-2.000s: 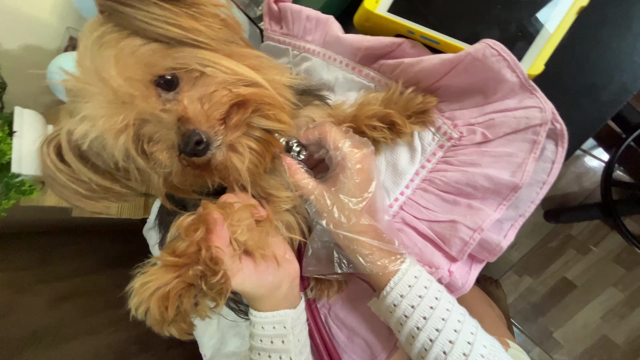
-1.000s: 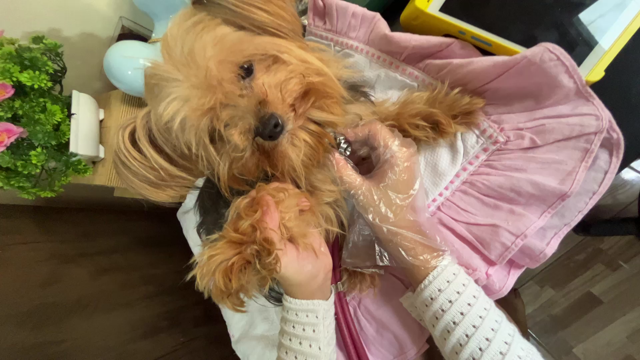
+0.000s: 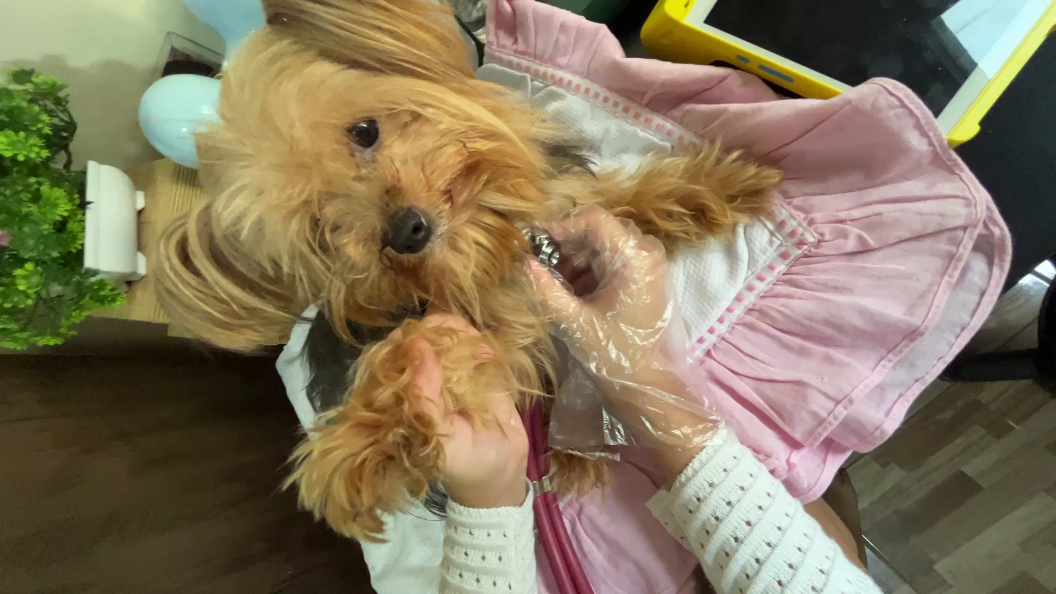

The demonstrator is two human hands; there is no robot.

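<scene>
A long-haired tan dog, possibly a Yorkshire terrier, faces the camera. My left hand, bare, is around the dog's raised foreleg, its fingers partly buried in fur. My right hand, in a clear plastic glove, holds a small shiny metal piece against the fur beside the dog's chin; its exact kind is unclear. Doubled magenta cords or tubes with a metal band run down between my wrists. Beneath the dog's other foreleg lies a pink and white ruffled garment.
A yellow-framed tablet-like device rests on a dark surface at upper right. At left are a green artificial-looking plant, a white planter, a pale blue balloon-like ball and a wooden ledge. Wood-look flooring shows lower right.
The view has shifted, bringing more of the plant and planter into sight. Both hands keep nearly the same places on the dog.
</scene>
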